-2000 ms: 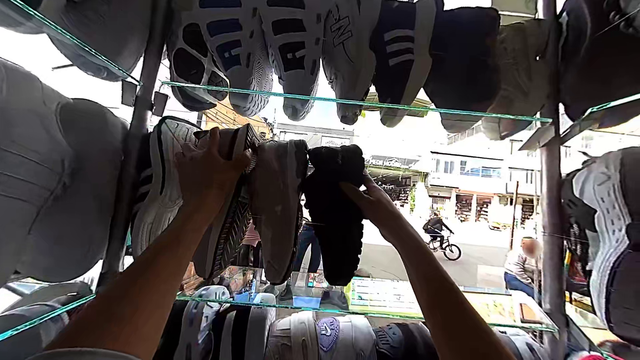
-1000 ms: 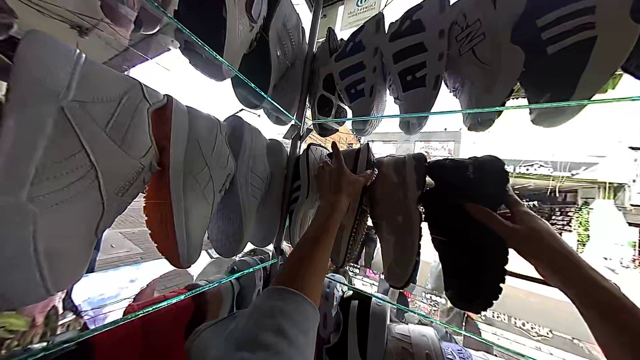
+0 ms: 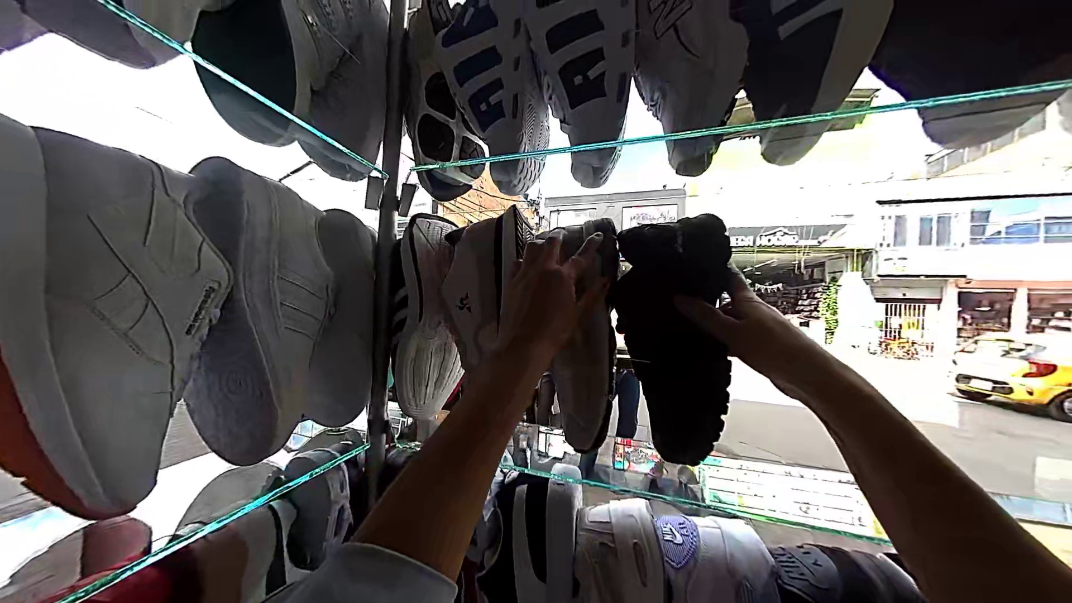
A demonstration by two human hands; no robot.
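Observation:
My right hand [image 3: 737, 318] grips a black shoe [image 3: 677, 352] by its side, the thumb across it and the fingers behind. The shoe stands on end with its tip low, on the middle glass shelf. Left of it is a grey-beige shoe [image 3: 582, 377], its upper part under the fingertips of my left hand [image 3: 548, 293]. Whether those fingers grip it or only touch it cannot be told. Behind my left wrist stands a light sneaker with a small dark emblem [image 3: 469, 293], and beside it a white shoe with dark stripes [image 3: 427, 343] near the metal post.
A metal post [image 3: 387, 251] joins the glass shelves. White sneakers [image 3: 126, 310] stand close on the left. More shoes line the upper glass shelf [image 3: 720, 130] and the row below, including a white Nike shoe [image 3: 720, 553]. Beyond the glass are a street and a yellow car [image 3: 1013, 373].
My left hand has moved right, from the shoes near the post to the top of the grey-beige shoe. My right hand stays on the black shoe. A yellow car now shows outside.

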